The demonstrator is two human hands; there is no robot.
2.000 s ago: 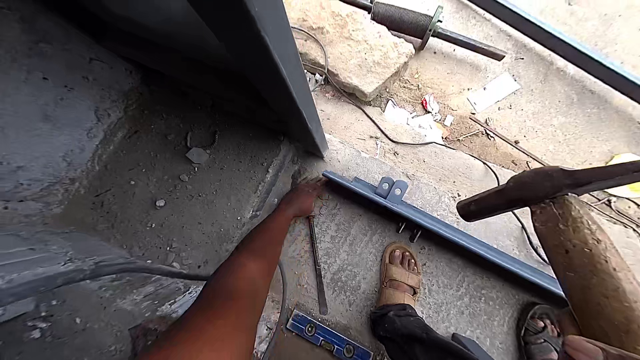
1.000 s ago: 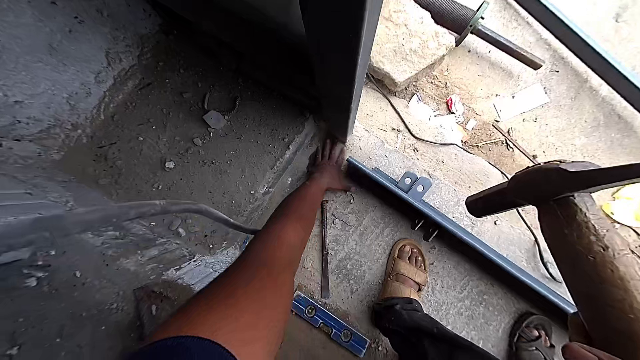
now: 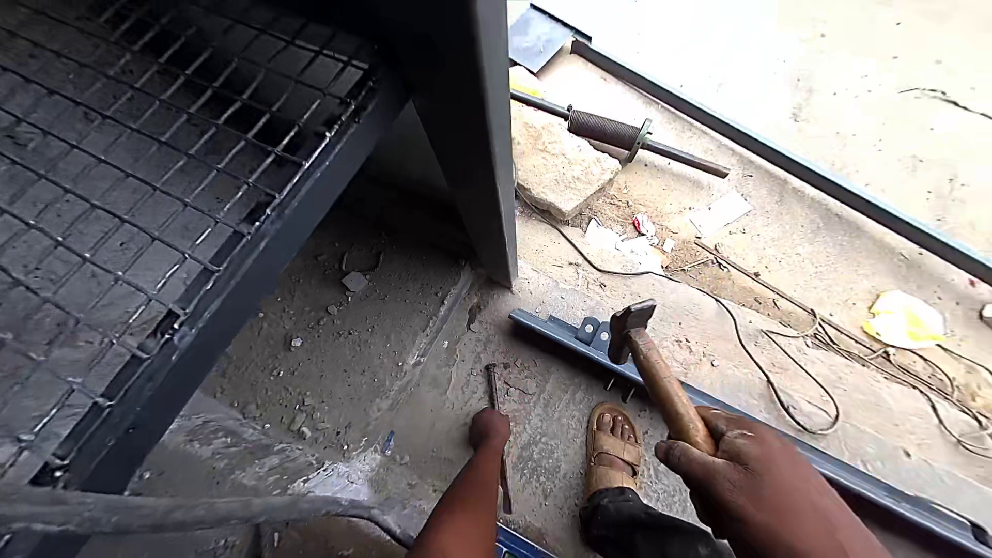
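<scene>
My right hand [image 3: 744, 473] grips the wooden handle of a hammer [image 3: 659, 372], its steel head raised over a grey steel channel with bolted lugs [image 3: 558, 332]. My left hand [image 3: 490, 428] is on a thin steel rod or chisel [image 3: 505, 473] lying on the concrete; its fingers look curled round the middle, though whether they are fully closed is hidden. Just beyond the rod stands the foot of a grey steel post [image 3: 496, 232]. Part of a blue spirit level [image 3: 521, 542] shows at the bottom edge.
A metal mesh panel [image 3: 155, 155] in a dark frame stands at the left. My sandalled foot [image 3: 614, 449] is beside the channel. Cables [image 3: 728, 310], a rough stone block [image 3: 558, 167] and a shaft with a spring [image 3: 608, 130] lie beyond. A thick hose [image 3: 194, 510] crosses the lower left.
My left hand has moved from the foot of the post back to the rod. The hammer has turned, and more of its handle and my right hand show. The view has swung, bringing in the mesh panel.
</scene>
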